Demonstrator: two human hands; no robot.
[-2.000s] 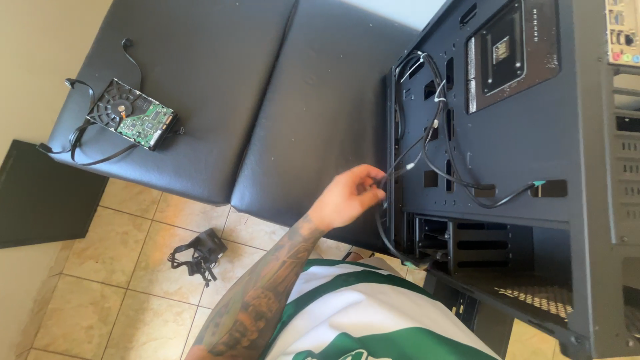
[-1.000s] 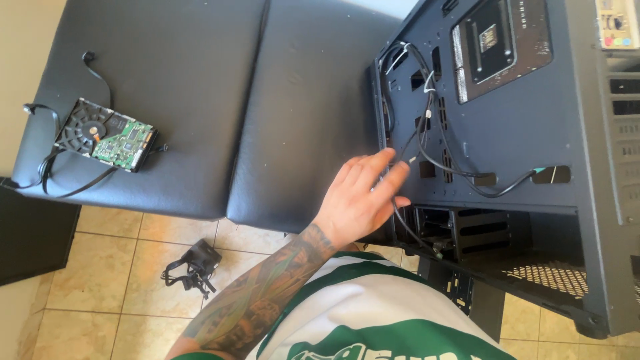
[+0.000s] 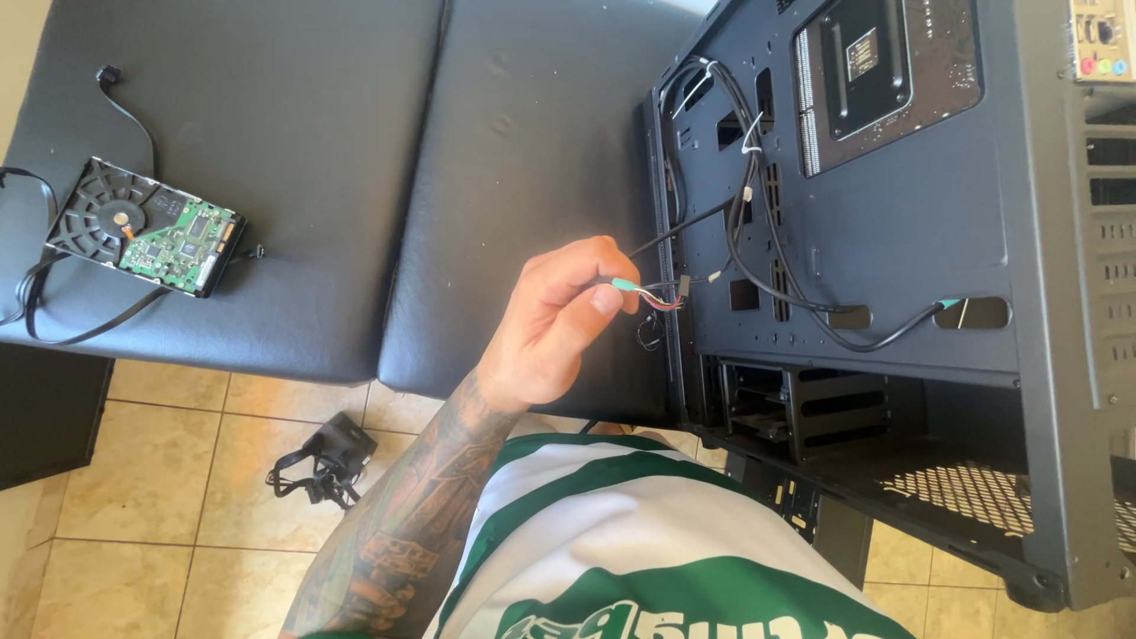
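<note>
My left hand (image 3: 564, 319) pinches a thin black cable between thumb and forefinger near the left edge of the case. Just past the fingertips, a teal sleeve (image 3: 625, 285) gives way to thin coloured wires (image 3: 657, 302) that end at a small black connector (image 3: 684, 288). The open black computer case (image 3: 896, 240) stands at the right. More black cables (image 3: 754, 177), bound with white ties, run down its motherboard tray, and one with a teal sleeve (image 3: 950, 303) passes into an oblong slot. My right hand is not in view.
A hard drive (image 3: 146, 226) lies circuit side up on the black padded bench (image 3: 532, 106), with flat black cables (image 3: 98, 333) around it. On the tiled floor sits a black power adapter-like box with cables (image 3: 333, 457). A drive cage (image 3: 834, 404) is low in the case.
My left hand has turned from spread fingers to a pinch on the cable. The teal sleeve and coloured wires now show at the fingertips. The view has shifted.
</note>
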